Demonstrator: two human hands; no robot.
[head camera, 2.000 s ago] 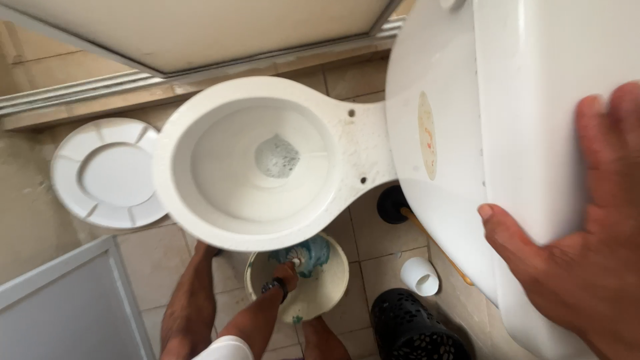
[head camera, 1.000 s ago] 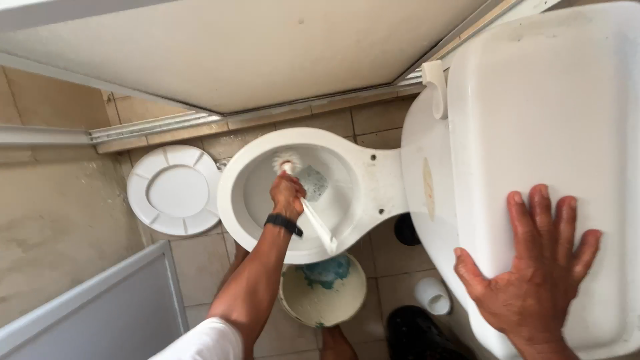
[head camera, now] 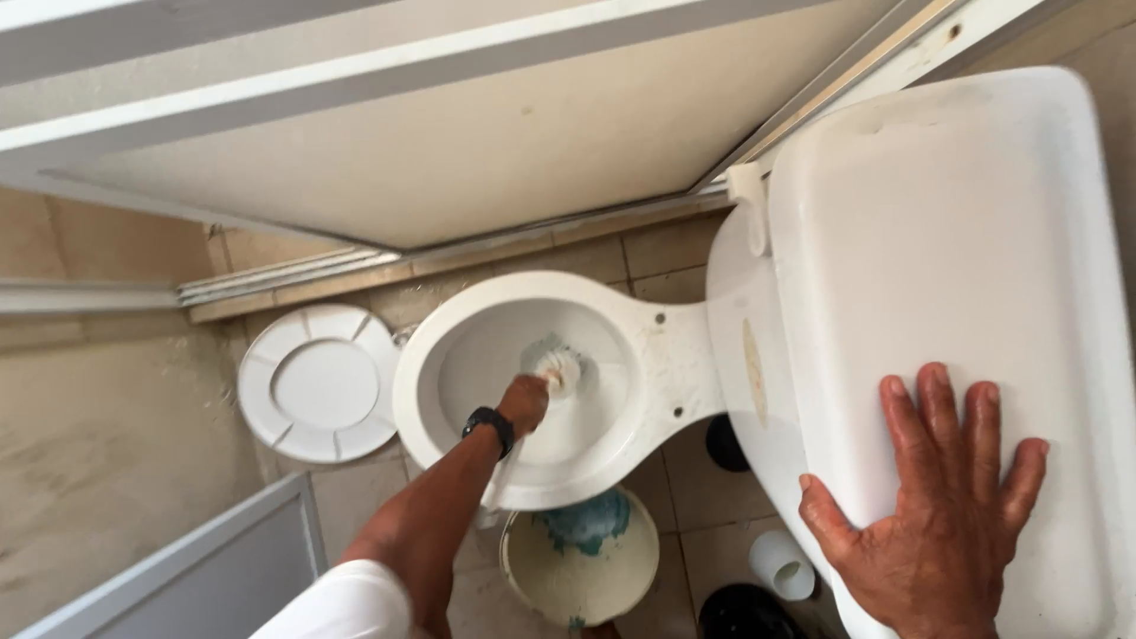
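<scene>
In the head view my left hand [head camera: 524,404] is closed on a white toilet brush [head camera: 559,371], gripping it close to its bristles, inside the toilet bowl [head camera: 661,355]. The handle points back over the near rim, and the bristles are at the grey-blue patch in the bottom of the bowl. A black band is on the left wrist. My right hand [head camera: 941,497] lies flat with spread fingers on the white cistern lid [head camera: 923,240] and grips nothing. Below the bowl stands a cream bucket [head camera: 577,577] with a blue-green cloth or stain inside, which I cannot tell apart.
A round white plastic piece [head camera: 257,386] lies on the tiles left of the bowl. A framed panel [head camera: 497,151] runs behind, and another [head camera: 222,568] stands at lower left. A white cup-like piece [head camera: 781,565] and a black container [head camera: 745,612] are beneath the cistern.
Two seconds ago my left hand was down in the bucket; it has come up into the bowl with the brush. Within the bowl the bristles have moved right. My right hand stays on the cistern.
</scene>
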